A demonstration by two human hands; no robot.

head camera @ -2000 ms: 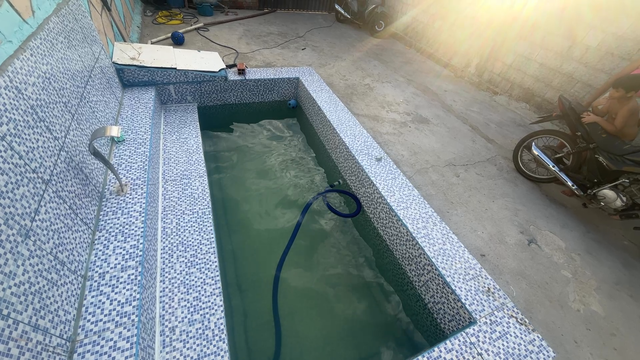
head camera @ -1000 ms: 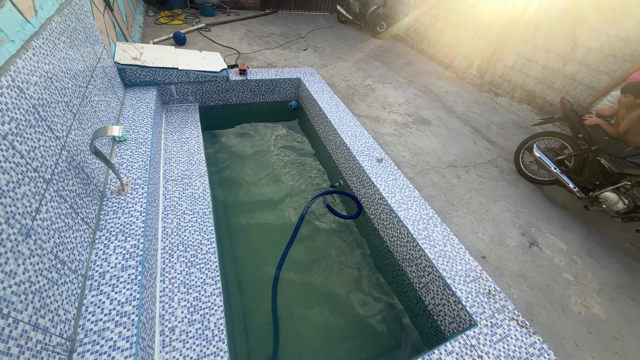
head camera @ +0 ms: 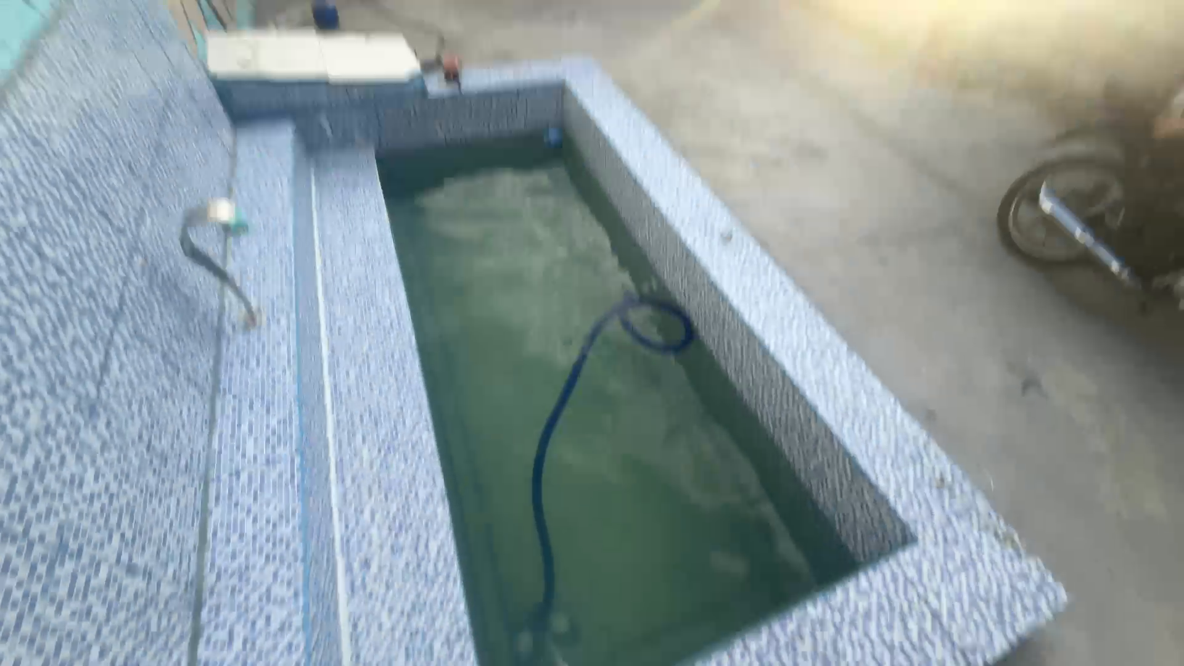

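Observation:
Neither my left hand nor my right hand shows in the head view. A dark blue hose (head camera: 540, 462) lies in the green water of a tiled pool (head camera: 777, 287), looped near the right wall, its lower end reaching a blurred pale thing under the water at the bottom. On the left ledge stands a curved metal spout (head camera: 205, 250) with a green bit by its tip. A small blue fitting (head camera: 554, 138) sits on the far wall at the water's edge. The picture is blurred.
White panels (head camera: 314, 57) cover the far left corner, with a small reddish object (head camera: 450, 67) beside them. Behind lies a blue round thing (head camera: 326, 13). A tiled wall (head camera: 83, 324) rises at left. On the concrete at right stands a motorcycle (head camera: 1073, 213), partly cut off.
The view has dipped and shifted, so the near corner of the pool and the lower end of the hose now show. The person by the motorcycle is now almost wholly out of frame.

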